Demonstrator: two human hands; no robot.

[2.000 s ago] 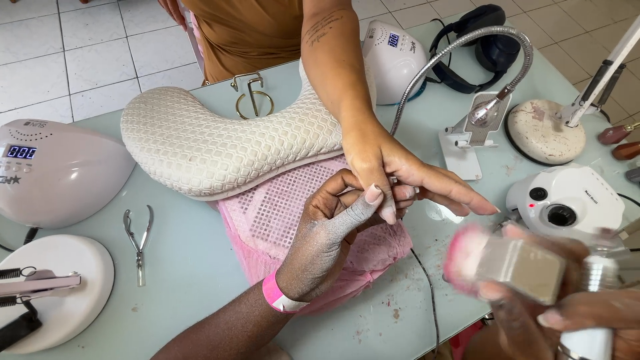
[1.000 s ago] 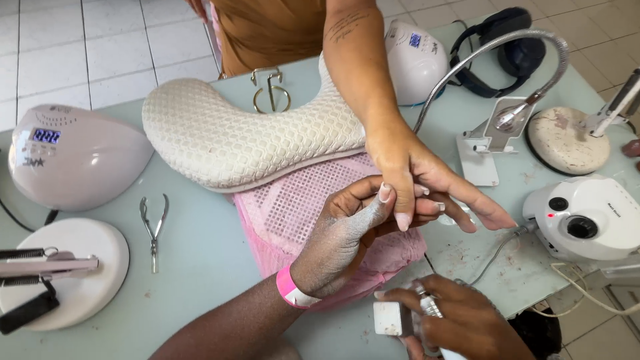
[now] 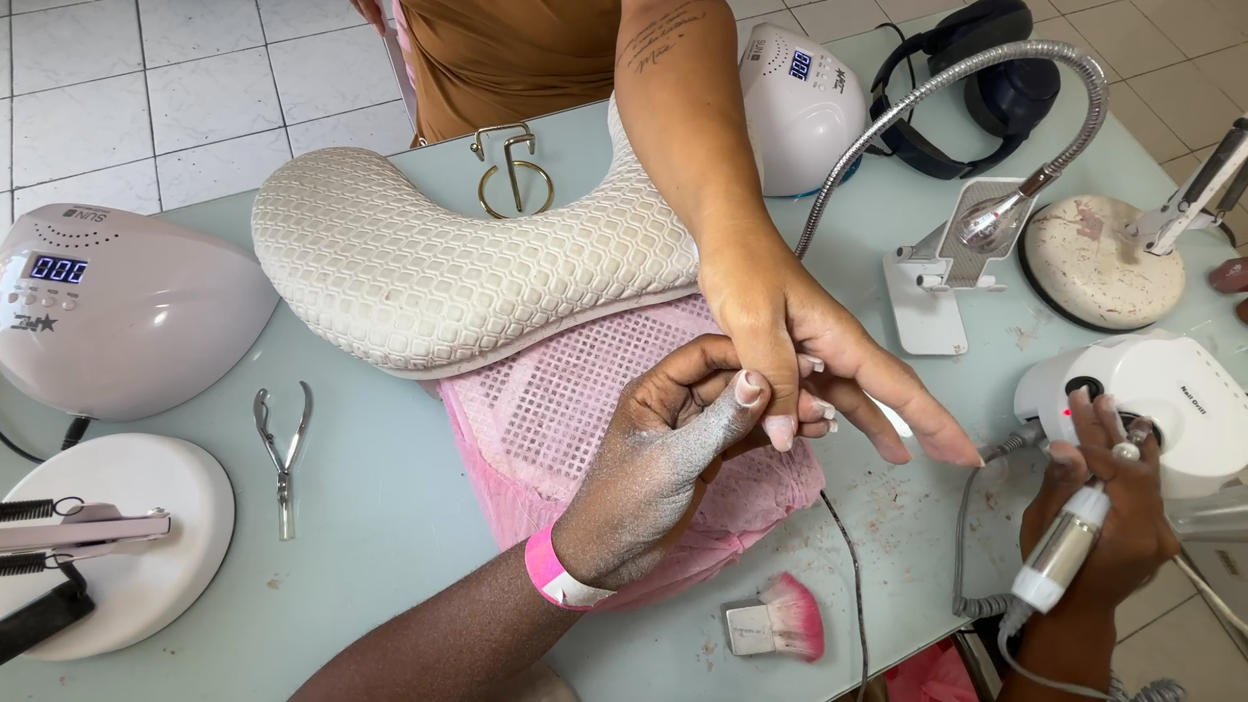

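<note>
My left hand (image 3: pixel 673 448), dusted with pale powder and wearing a pink and white wristband (image 3: pixel 561 570), grips the thumb and fingers of another person's hand (image 3: pixel 780 312) over a pink cloth (image 3: pixel 575 409). That person's forearm crosses a cream textured armrest cushion (image 3: pixel 468 263). At the right, my right hand (image 3: pixel 1111 497) holds a nail drill handpiece (image 3: pixel 1063 546), with its fingers at the knobs on the front of the white nail drill unit (image 3: pixel 1180 400). A pink and white dust brush (image 3: pixel 775 619) lies on the table near the front edge.
Two nail lamps (image 3: pixel 127 302) (image 3: pixel 799 107), cuticle nippers (image 3: pixel 283 453), a round white lamp base (image 3: pixel 136 546), headphones (image 3: pixel 955 88), a phone stand (image 3: pixel 936 263), a gooseneck lamp (image 3: pixel 1072 58) and another lamp base (image 3: pixel 1102 258) stand or lie around. A thin cable (image 3: pixel 853 585) runs down beside the cloth.
The brush, in my right hand two seconds ago, now lies on the table. My right hand has moved to the drill unit with the handpiece. My left hand keeps its hold.
</note>
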